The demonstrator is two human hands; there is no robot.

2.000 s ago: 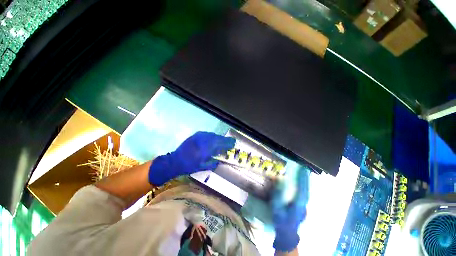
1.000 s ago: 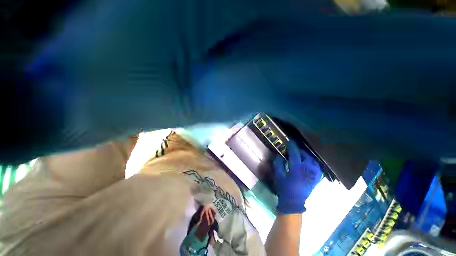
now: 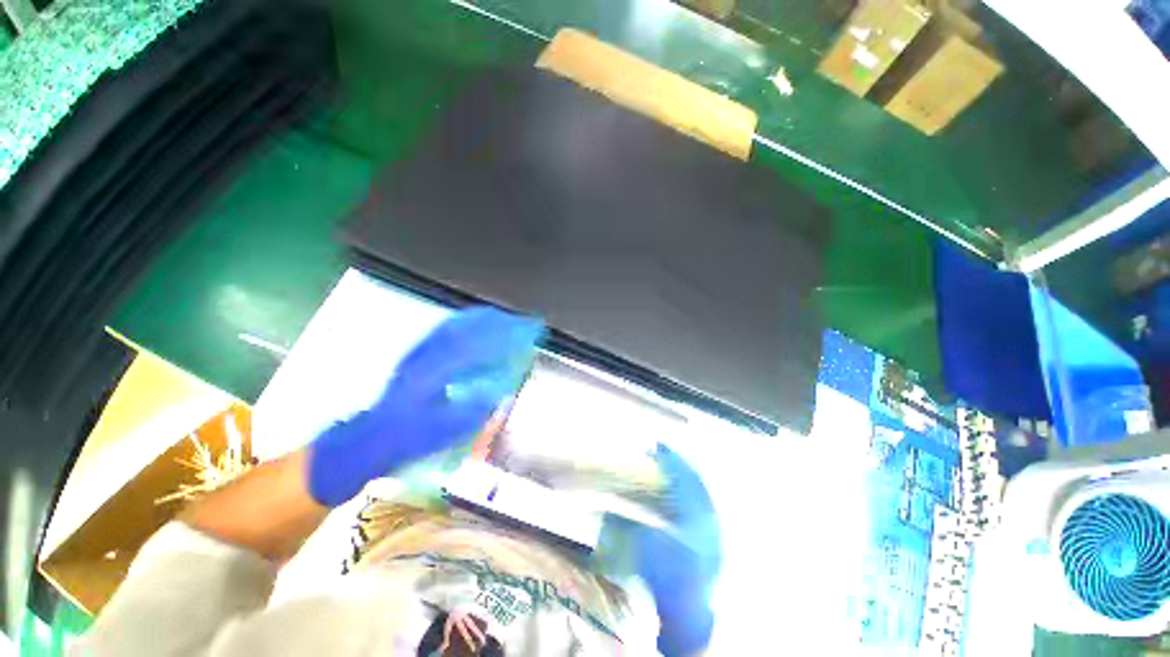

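My left hand (image 3: 430, 398), in a blue glove, is blurred at the left end of the grey-silver metal block (image 3: 590, 417). My right hand (image 3: 674, 552), also blue-gloved and strongly blurred, is at the block's lower right. A pale streak, perhaps a board strip (image 3: 597, 475), runs over the block's near side towards my right hand; glare and blur hide its shape and whether either hand grips it. A white board (image 3: 520, 503) lies along the near edge of the block.
Stacked black sheets (image 3: 603, 231) lie beyond the block, with a cardboard strip (image 3: 648, 93) at their far edge. An open carton of pale sticks (image 3: 128, 481) is at left. Board strips (image 3: 962, 526) lie on a blue printed sheet (image 3: 898, 507) at right, beside a white fan (image 3: 1110, 552).
The dark blue blur that covered the upper view a second ago is gone. My left hand is visible again at the block. My right hand has moved lower and left in the picture.
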